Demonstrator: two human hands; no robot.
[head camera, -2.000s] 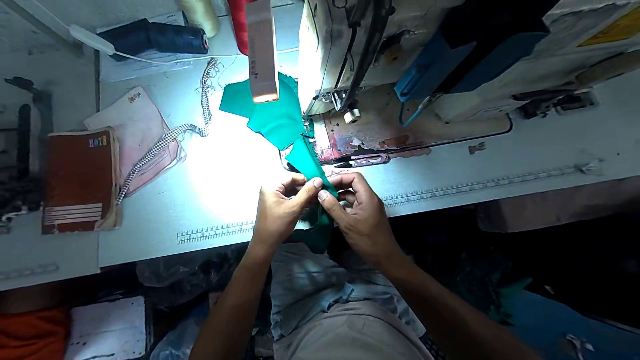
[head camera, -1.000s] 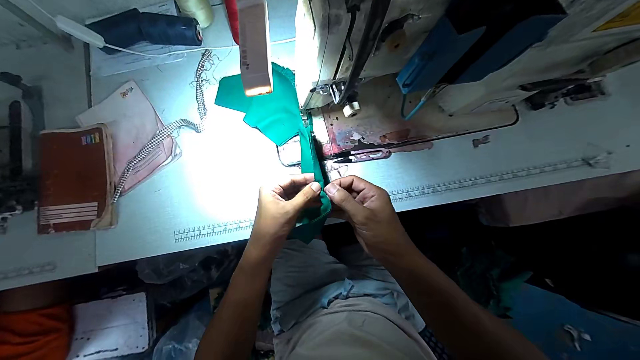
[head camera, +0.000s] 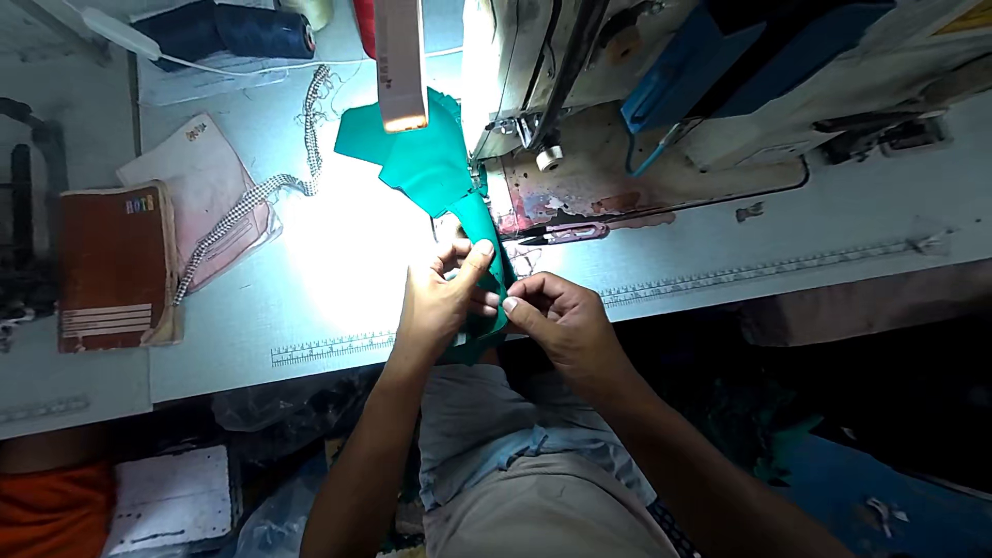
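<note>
Green fabric (head camera: 422, 159) lies on the sewing machine table, one side at the needle area of the sewing machine (head camera: 504, 93). A narrow folded strip of it runs toward me and hangs over the table's front edge. My left hand (head camera: 446, 291) pinches this strip between thumb and fingers. Lower and to the right, my right hand (head camera: 562, 314) holds the strip's edge between thumb and index fingertip. Just beyond my right hand, a pair of thread snips (head camera: 570, 232) rests on the machine bed.
A brown notebook (head camera: 116, 267), a pinkish booklet (head camera: 205, 186) and a checkered cord (head camera: 252, 198) lie at the left. Dark blue thread spools (head camera: 260, 31) are at the back left. A measuring tape (head camera: 759, 271) runs along the front edge. Another person's orange garment (head camera: 54, 504) shows lower left.
My left hand has moved up the strip, away from my right hand, which stays lower on it. One second ago the fingertips of both hands were close together at the same height.
</note>
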